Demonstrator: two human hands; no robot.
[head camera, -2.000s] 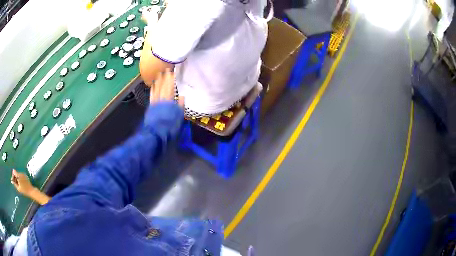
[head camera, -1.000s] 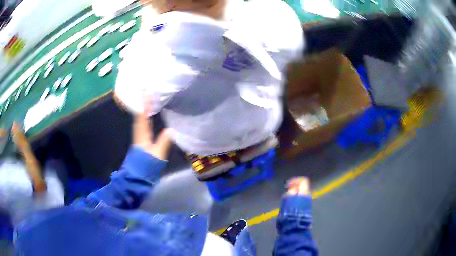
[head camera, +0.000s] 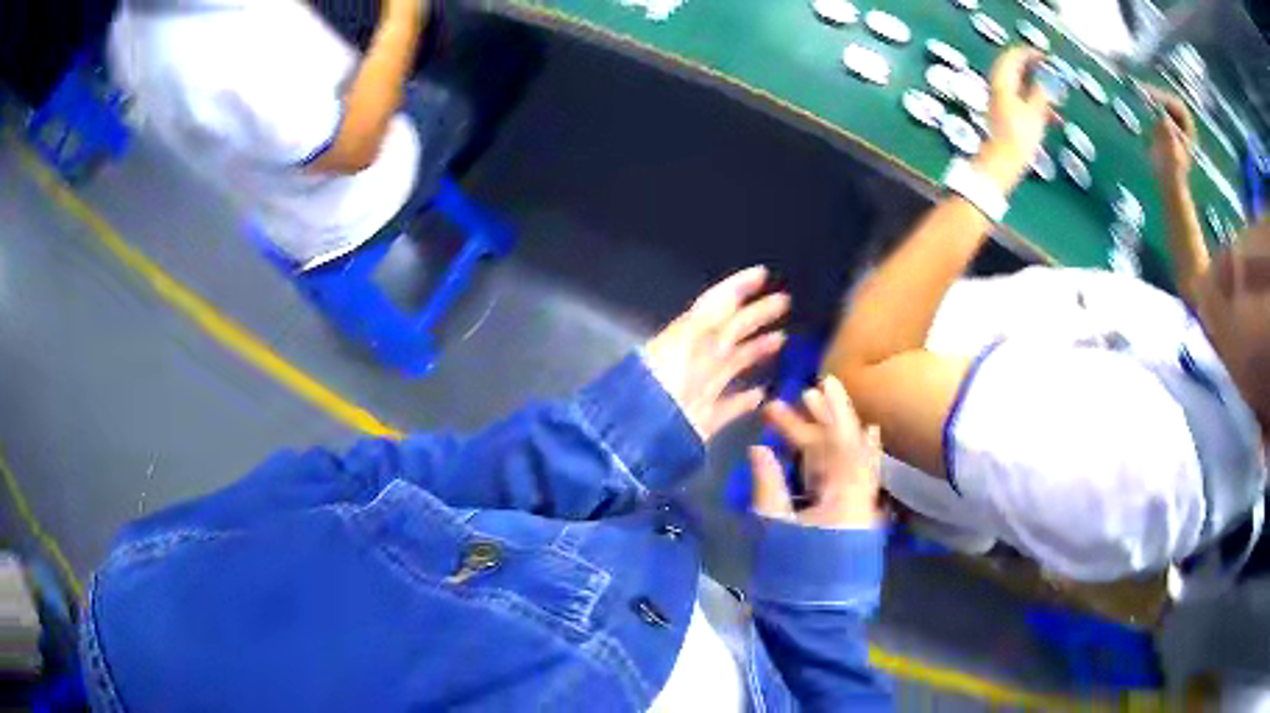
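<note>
My left hand (head camera: 717, 348) is in mid-air near the middle of the view, fingers spread, holding nothing. My right hand (head camera: 825, 453) is just right of and below it, fingers apart and slightly blurred, also empty. Both come out of blue denim sleeves. The hands are close together but seem apart. Beyond them, round white-centred units (head camera: 866, 61) lie on the green bench surface (head camera: 780, 63) at the top right, out of reach of my hands.
A person in white (head camera: 1100, 432) sits close on the right with a hand (head camera: 1020, 119) over the units. Another person in white (head camera: 251, 98) sits on a blue stool (head camera: 404, 300) at upper left. A yellow line (head camera: 237, 334) crosses the grey floor.
The view has swung round; the bench is now at the top right. Both hands, apart a second ago, are now close together in front of me. A second seated person shows at upper left.
</note>
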